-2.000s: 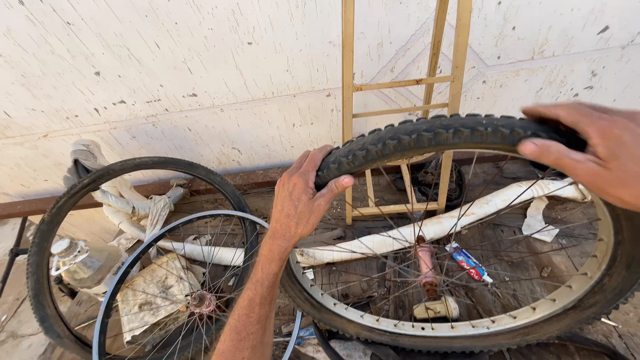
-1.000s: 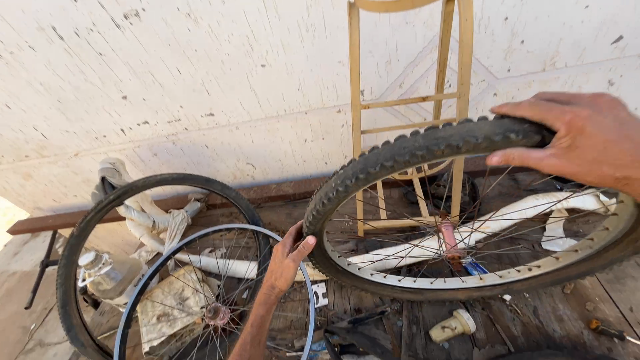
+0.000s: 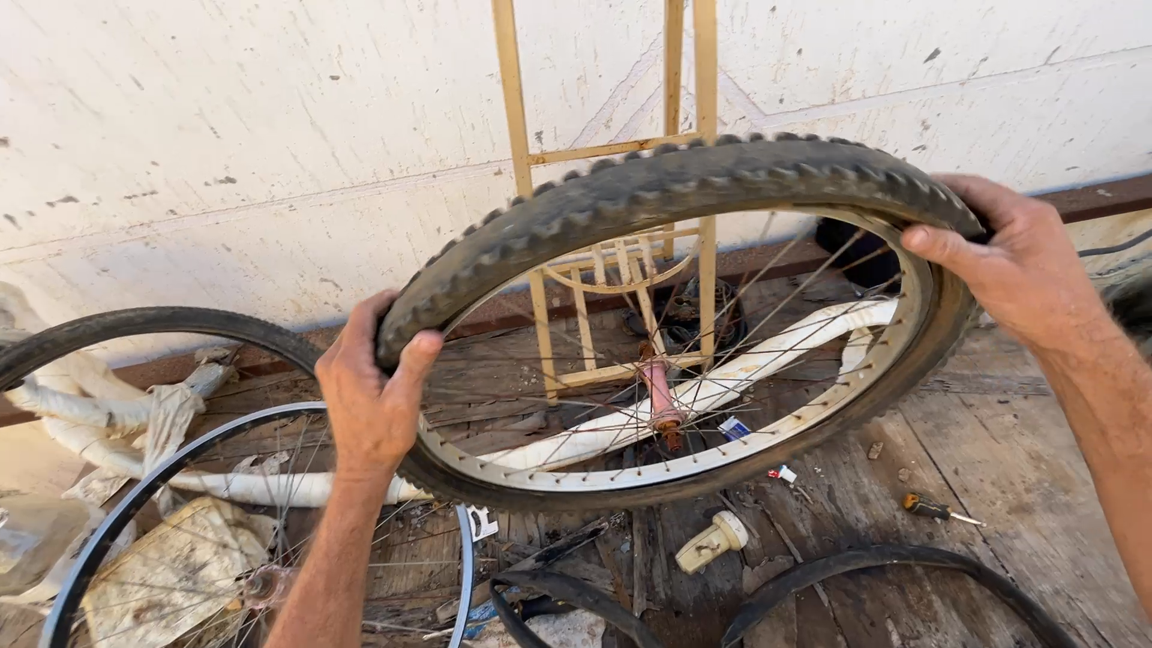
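A bicycle wheel with a knobby black tire (image 3: pixel 684 184) is held tilted above the wooden floor, its silver rim (image 3: pixel 576 477) and rusty spokes facing me. The pinkish, rusted hub (image 3: pixel 660 391) shows at its middle. My left hand (image 3: pixel 373 387) grips the tire at the left, thumb on the near side. On the right side, my right hand (image 3: pixel 1008 256) is closed around the tire, its thumb by the rim; the fingertips of both hands are hidden behind the rubber. Part of the tire's inner edge stands away from the rim near my right hand.
A bare rim with spokes (image 3: pixel 117 517) and a thin black tire (image 3: pixel 153 319) lie at the left. Beyond the wheel stand a yellowish metal frame (image 3: pixel 706 180) and a white wrapped tube (image 3: pixel 765 351). A screwdriver (image 3: pixel 927 508), a cream plastic piece (image 3: pixel 711 543) and black rubber tubing (image 3: pixel 864 560) are on the floor.
The wheel has been raised off the floor and moved left in view. My left hand, earlier with fingers spread against the tire, now grips it. The right hand keeps its hold.
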